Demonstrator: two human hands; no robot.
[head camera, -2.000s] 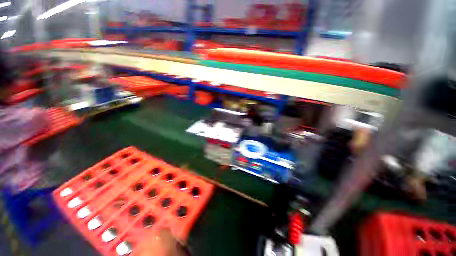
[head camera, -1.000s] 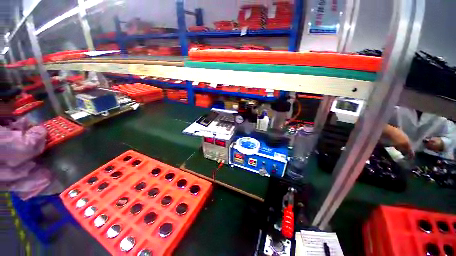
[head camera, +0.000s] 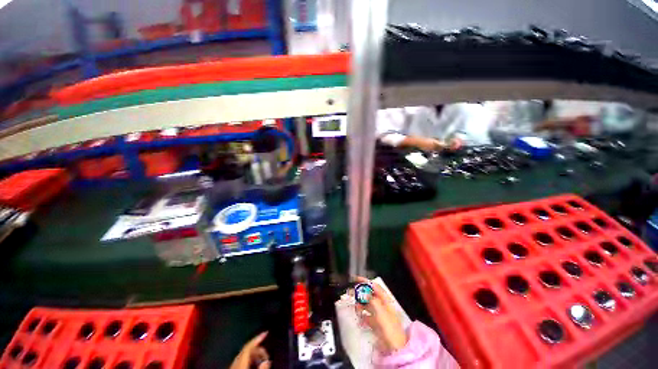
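My right hand (head camera: 382, 321), in a pink sleeve, holds a small round unit (head camera: 363, 292) with a bluish face at its fingertips, over the white record sheet (head camera: 353, 328). My left hand (head camera: 252, 353) is at the bottom edge, partly cut off, left of the fixture; whether it holds anything cannot be told. The clamp fixture (head camera: 316, 341) has a silver plate, and its red ribbed handle (head camera: 300, 308) stands upright behind the plate. No unit can be made out on the plate.
A red tray of discs (head camera: 184, 317) is lower left; a taller red tray stack (head camera: 447, 288) is at right. A metal post (head camera: 361, 180) rises behind the sheet. A blue control box (head camera: 270, 234) and power supply (head camera: 184, 247) stand behind. People in white work across the bench.
The view has swung to the right, bringing the right tray stack fully in. My right hand with a round unit and part of my left hand now show; neither showed one second ago.
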